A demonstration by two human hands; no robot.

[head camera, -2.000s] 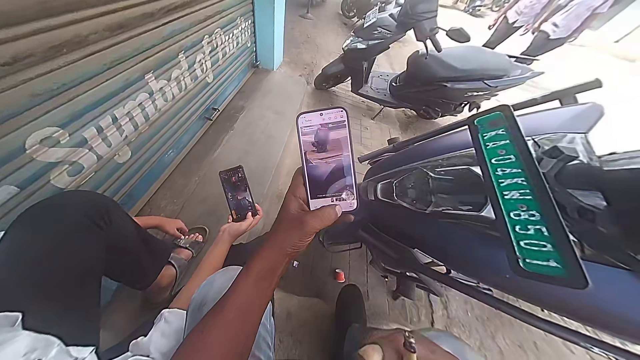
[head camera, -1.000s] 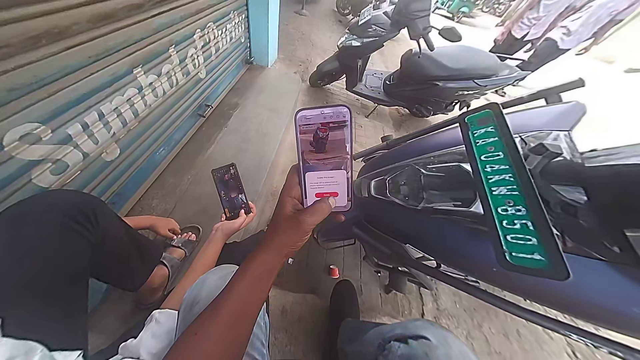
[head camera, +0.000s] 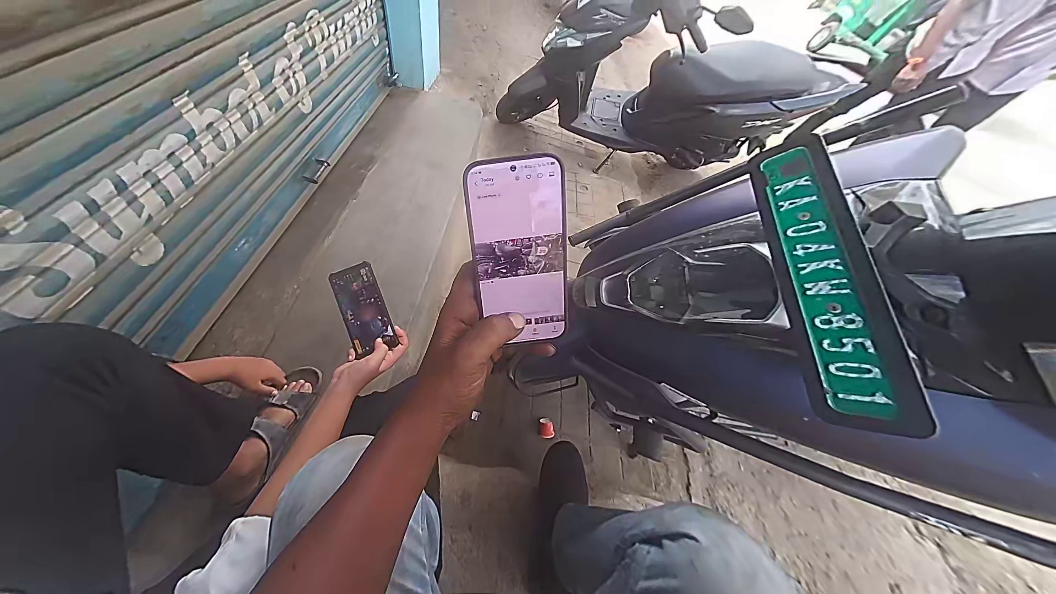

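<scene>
My left hand (head camera: 470, 346) holds a smartphone (head camera: 518, 247) upright in the middle of the head view, its thumb over the lower part of the lit screen. The screen shows a wide photo between pale bands, with a row of small thumbnails beneath. My right hand is out of view. To the left, a neighbour's hand (head camera: 375, 359) holds a darker phone (head camera: 363, 309), tilted, apart from mine.
A dark blue two-wheeler (head camera: 701, 346) with a green number plate (head camera: 827, 285) stands close on the right. Behind it is a black scooter (head camera: 726, 74); a person (head camera: 982, 49) is beyond. A rolling shutter (head camera: 165, 165) lines the left. A small red cup (head camera: 546, 427) lies near my shoe.
The phone's screen has gone from a larger photo, through a pop-up box with a red button, to a smaller wide photo. Fingers with a ring, at the bottom edge two seconds ago, are gone from view.
</scene>
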